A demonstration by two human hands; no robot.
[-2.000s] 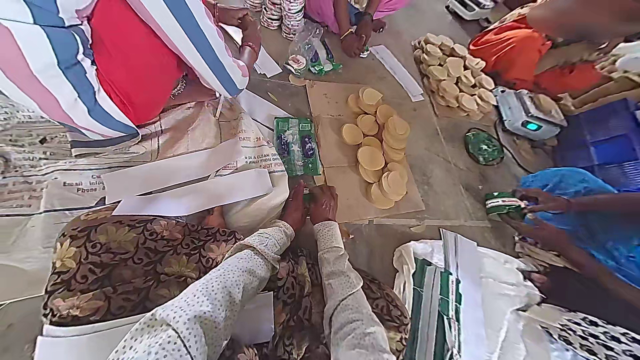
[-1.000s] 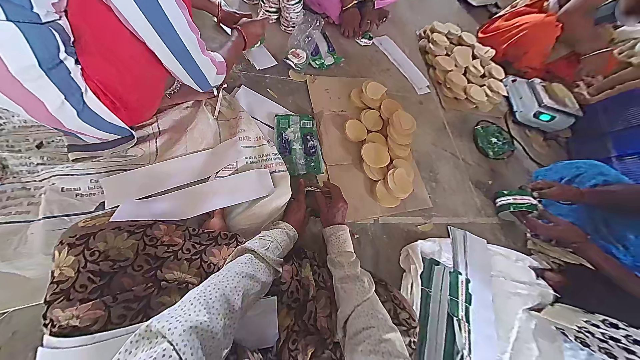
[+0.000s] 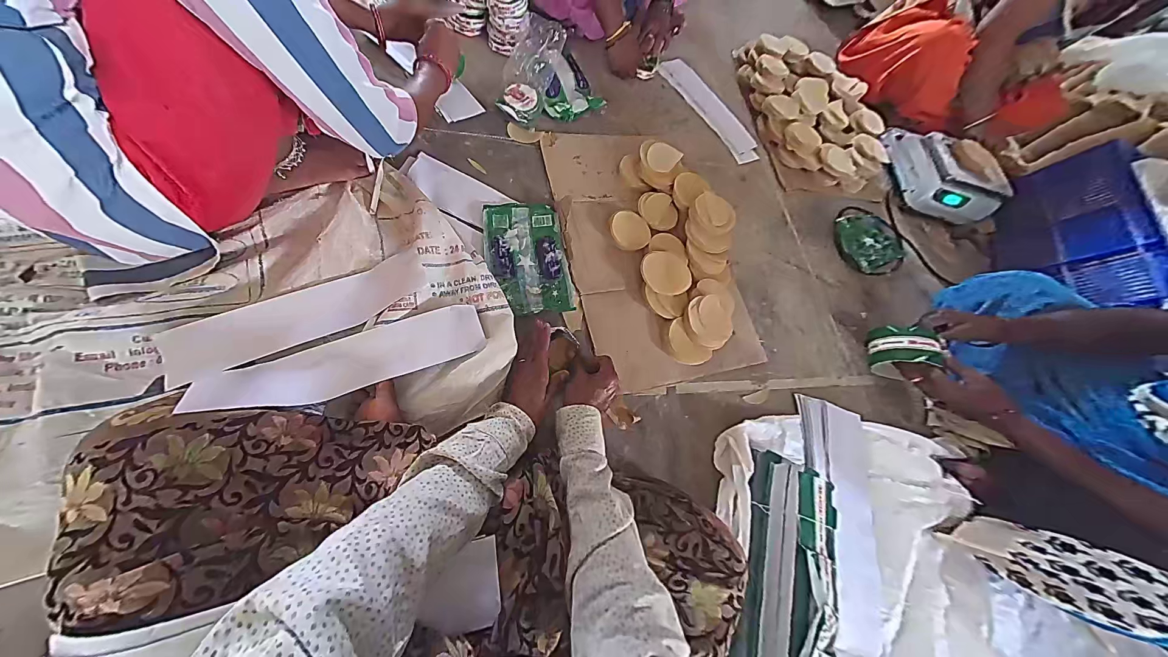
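Note:
My left hand (image 3: 532, 370) and my right hand (image 3: 591, 383) are close together on the floor in front of my lap, fingers curled around a small brownish item (image 3: 561, 350). The fingers hide most of it; its kind is unclear. Just beyond them lies a flat green printed plastic wrapper (image 3: 527, 260) with a paler middle band. To its right, round tan discs (image 3: 666, 273) lie in overlapping piles on a flattened cardboard sheet (image 3: 607, 328). White paper strips (image 3: 338, 360) rest on a printed woven sack (image 3: 465, 365) at my left.
Co-workers sit left, ahead and right; one holds a green-banded roll (image 3: 905, 351). A digital scale (image 3: 949, 178), a blue crate (image 3: 1077, 224) and another disc pile (image 3: 808, 109) are at upper right. Green and white strips (image 3: 794, 538) stand in a white sack (image 3: 922, 484) at lower right.
My hands stay together near the wrapper, with small shifts of the fingers. The co-worker at right has moved the green-banded roll slightly.

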